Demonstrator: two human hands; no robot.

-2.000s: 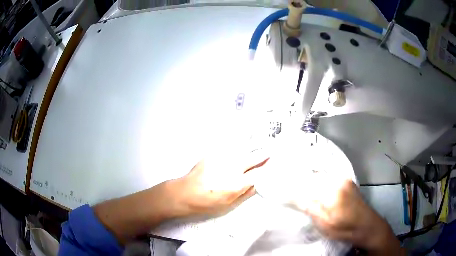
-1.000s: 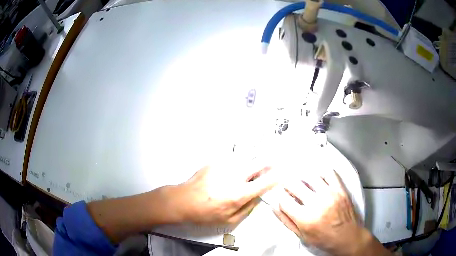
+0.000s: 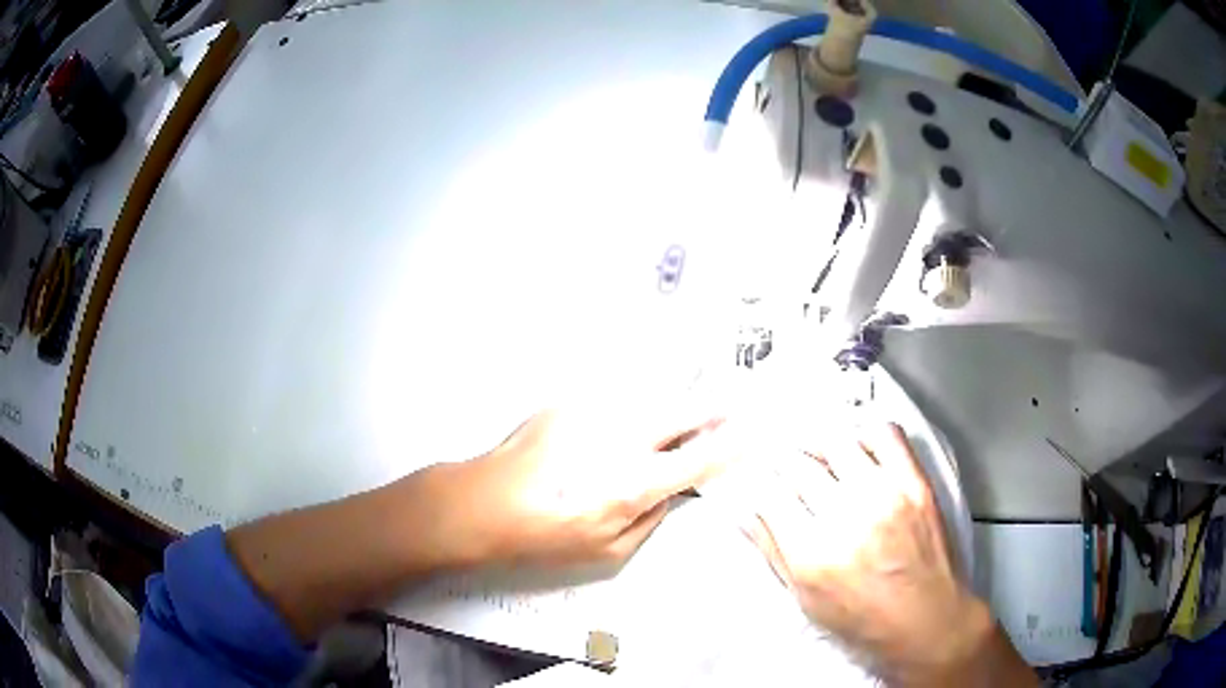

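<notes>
A white garment piece (image 3: 941,464), mostly lost in the glare, lies below the sewing machine's needle area, its curved right edge showing. My left hand (image 3: 578,495) lies flat at its left side, holding it against the table; the fingertips are washed out. My right hand (image 3: 867,558) presses on the piece from the right, fingers slightly spread and bent. The presser foot and needle area (image 3: 865,352) is just above my hands; whether the cloth is under the foot cannot be told. White cloth also hangs over the front edge, glared out.
The white sewing machine head (image 3: 1062,242) fills the right, with a blue tube (image 3: 753,67) on top. The white table (image 3: 269,269) has a brown left edge. Orange-handled scissors (image 3: 51,289) lie on the left side table. Dark snips (image 3: 1123,518) and thin sticks lie at right.
Since two seconds ago my right hand has moved from gripping the cloth's lower right edge to lying on top of it, nearer my left. Since one second ago both hands have barely moved.
</notes>
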